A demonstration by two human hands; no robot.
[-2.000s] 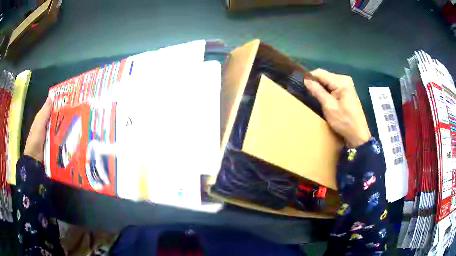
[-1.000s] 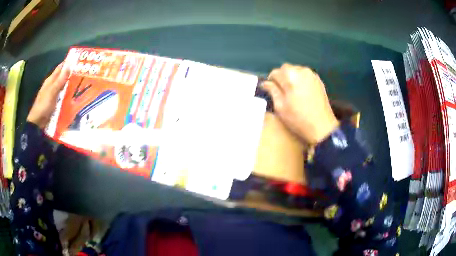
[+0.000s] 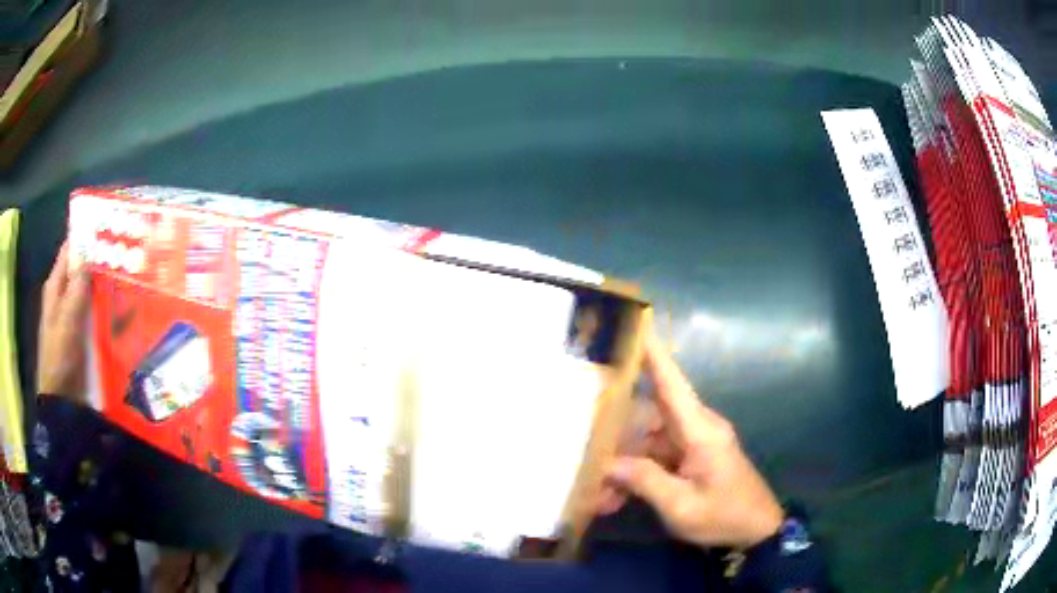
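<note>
A red and white printed box sleeve point(image 3: 278, 348) lies tilted in front of me, with its white end flap over the right part. A brown inner tray point(image 3: 620, 382) is mostly inside the sleeve; only its right end shows, with a dark gap at the upper corner. My left hand point(image 3: 64, 324) holds the sleeve's left end, partly hidden behind it. My right hand point(image 3: 695, 463) is at the tray's right end, fingers along the cardboard edge and thumb near the opening. The tray's contents are mostly hidden and the picture is blurred.
A white label strip point(image 3: 890, 255) with small barcodes lies at right on the dark green bench point(image 3: 742, 174). Beyond it stands a stack of flattened red-white sleeves point(image 3: 985, 301). A yellow edge point(image 3: 11, 336) shows at far left. An open brown box point(image 3: 46, 81) is at the top left.
The tray has gone from mostly outside the sleeve to almost fully inside. My right hand has moved from over the tray to its right end. The sleeve sits lower and further left than one second ago.
</note>
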